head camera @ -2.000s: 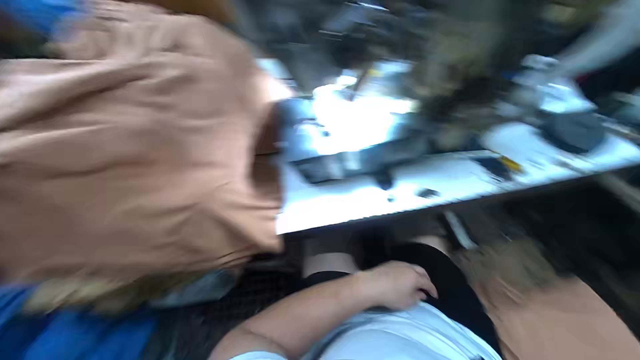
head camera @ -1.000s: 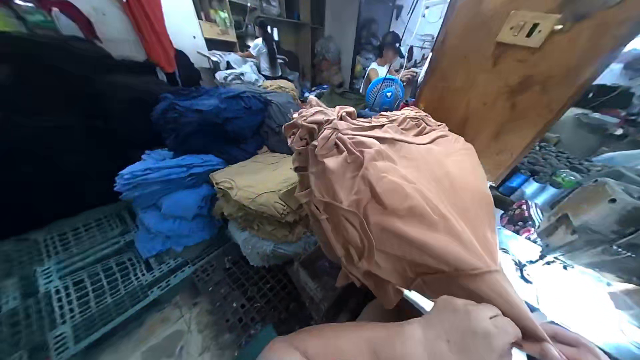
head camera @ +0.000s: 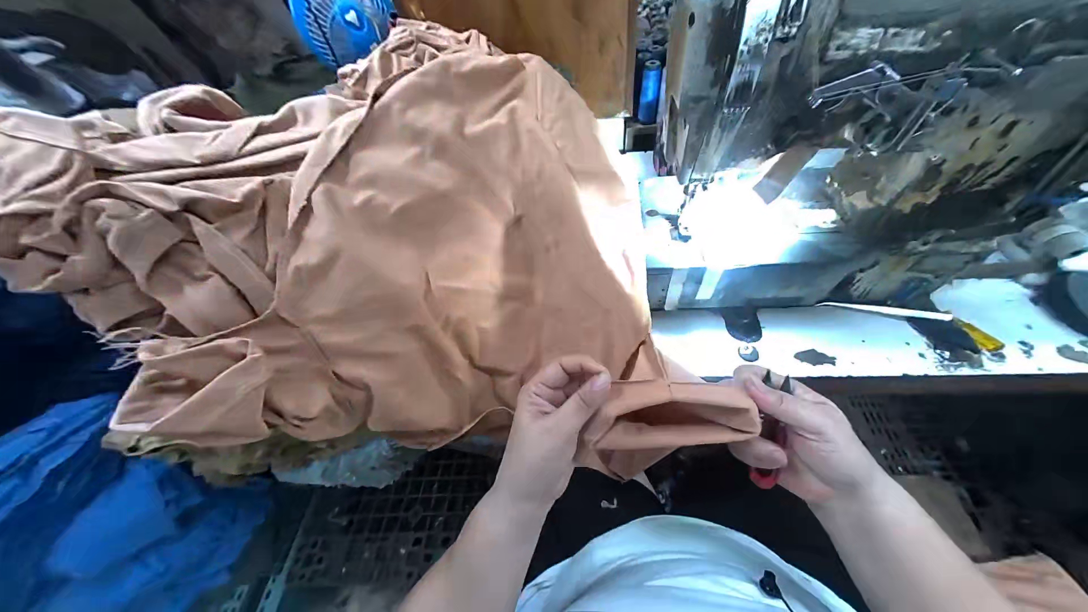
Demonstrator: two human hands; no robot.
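Observation:
A large tan garment (head camera: 459,246) lies heaped on the left, its near corner reaching toward my lap. My left hand (head camera: 557,416) pinches the left end of a folded, open-mouthed tan edge (head camera: 671,416). At the other end of that edge, my right hand (head camera: 790,433) grips the cloth between thumb and fingers. Small thread snips (head camera: 767,474) with a red part and dark tips sit in the right palm; the fingers partly hide them. The cloth between both hands is stretched out, with a seam near its middle.
An industrial sewing machine (head camera: 884,170) stands on a white table (head camera: 858,344) at the right, brightly lit. A yellow-handled tool (head camera: 979,335) lies there. Blue cloth (head camera: 144,518) is piled at the lower left. A blue fan (head camera: 342,25) and a blue thread spool (head camera: 649,92) are at the back.
The view has swung back toward the sewing machine. One second ago a hand was at the garment's lower edge; now both hands hold a folded edge over my lap.

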